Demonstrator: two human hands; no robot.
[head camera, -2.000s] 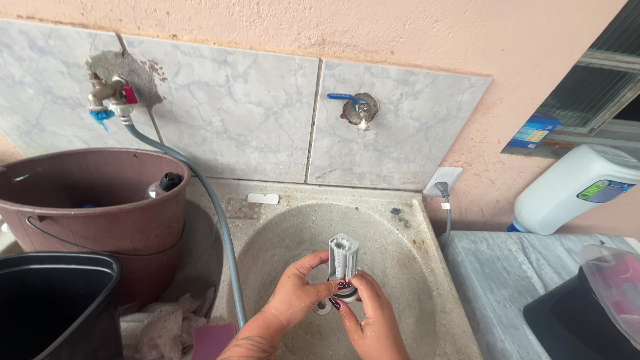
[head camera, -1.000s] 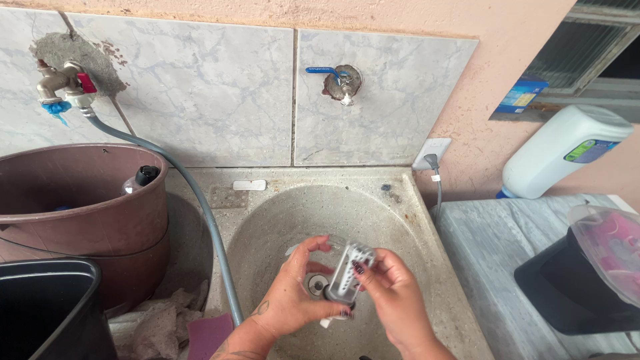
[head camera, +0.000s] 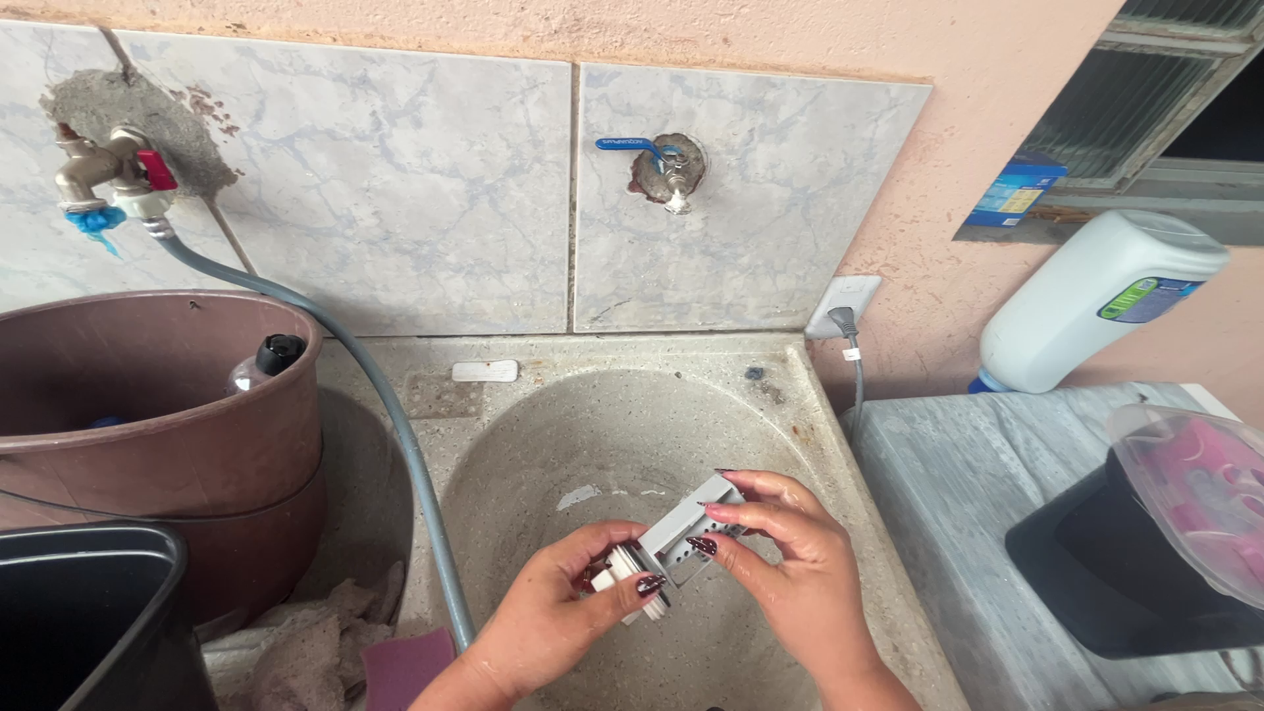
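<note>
Over the stone sink basin (head camera: 632, 444), both hands hold one grey and white plastic filter (head camera: 686, 515), tilted up to the right. My left hand (head camera: 568, 602) grips its round, ridged white end with a dark seal ring. The fingers of my right hand (head camera: 790, 553) lie on the perforated grey rectangular body at the other end. A small white scrap (head camera: 578, 497) lies in the basin behind the filter. Above, on the tiled wall, is a metal tap with a blue lever (head camera: 671, 173). My fingers hide part of both filter ends.
At left stand a brown bucket (head camera: 158, 395) with a bottle inside, a black bin (head camera: 89, 612), a rag (head camera: 316, 632) and a purple sponge (head camera: 410, 667). A grey hose (head camera: 395, 405) crosses the sink's left side. Right are a white bottle (head camera: 1096, 296) and a dark lidded container (head camera: 1116, 553).
The filter has gone from upright to tilted, its perforated body now pointing up and right. My left hand has shifted to the round end, and my right hand to the body.
</note>
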